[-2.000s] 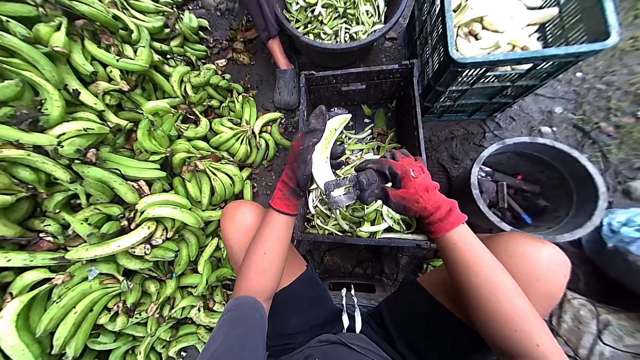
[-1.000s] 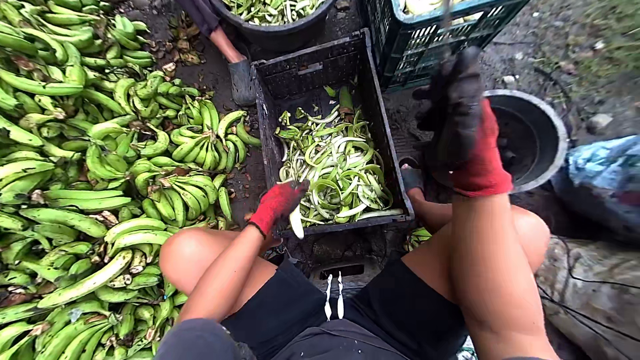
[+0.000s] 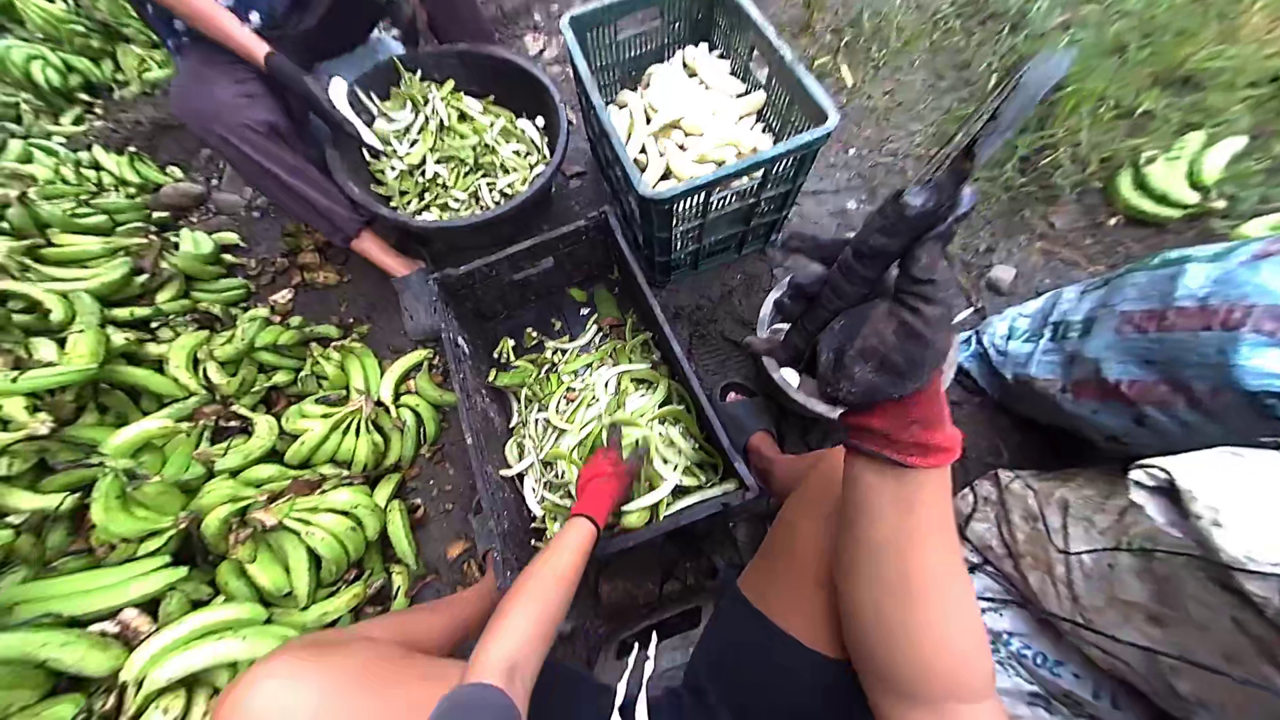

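Note:
My left hand (image 3: 612,470), in a red and dark glove, reaches down among green peels (image 3: 590,400) in a black plastic crate (image 3: 675,345). Its fingers are partly buried in the peels, so whether they grip anything is unclear. Raised at the right, my right hand (image 3: 880,310) wears a dark glove with a red cuff. It is closed on a knife (image 3: 1015,110), whose blade points up and to the right. Behind that hand stands a round tub (image 3: 800,395), mostly hidden.
A green plastic crate (image 3: 700,180) holds peeled plantains (image 3: 690,120). Beside it, a black tub (image 3: 545,170) contains peels, with another person's gloved hand (image 3: 310,95) at its rim. Unpeeled green plantains (image 3: 330,420) are piled at left. A blue sack (image 3: 1150,340) lies at right.
My left hand has moved from the crate's near edge into the peels. A peeled plantain between my hands in the oldest frame is no longer there. The view has shifted, showing more of the other person.

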